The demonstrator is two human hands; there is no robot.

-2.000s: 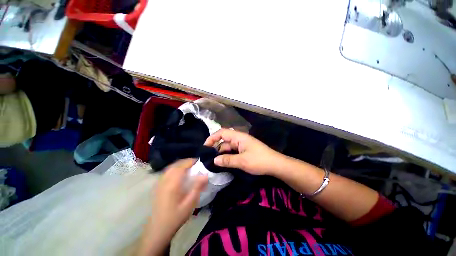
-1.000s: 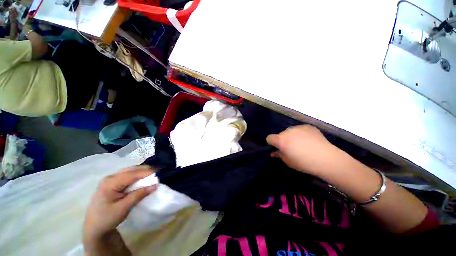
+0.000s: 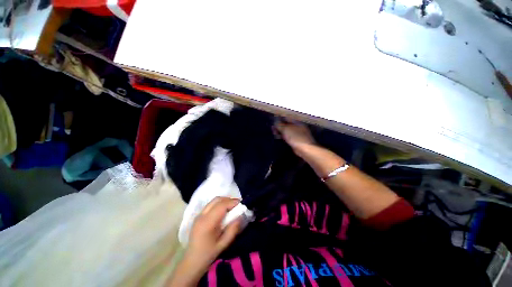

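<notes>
Black fabric (image 3: 199, 147) and white fabric (image 3: 220, 171) lie bunched together over my lap, below the table's front edge. My left hand (image 3: 216, 227) is at the lower middle, its fingers pinched on the white fabric. My right hand (image 3: 293, 134) is at the upper right of the black fabric, close under the table edge. Its fingertips are partly hidden against the dark cloth, and a raised part of the black fabric reaches up to them. What exactly they grip is hard to see.
The white table (image 3: 269, 50) spans the top, with a machine plate (image 3: 449, 50) and a wooden-handled awl (image 3: 501, 81) at right. A red bin (image 3: 147, 132) stands under the edge. A red basket (image 3: 90, 4) is upper left. Cream tulle (image 3: 95, 224) spreads lower left.
The stretched black strip is now bunched, with more black cloth spread over the white. My left hand has moved right, my right hand up to the table edge. The view has shifted too.
</notes>
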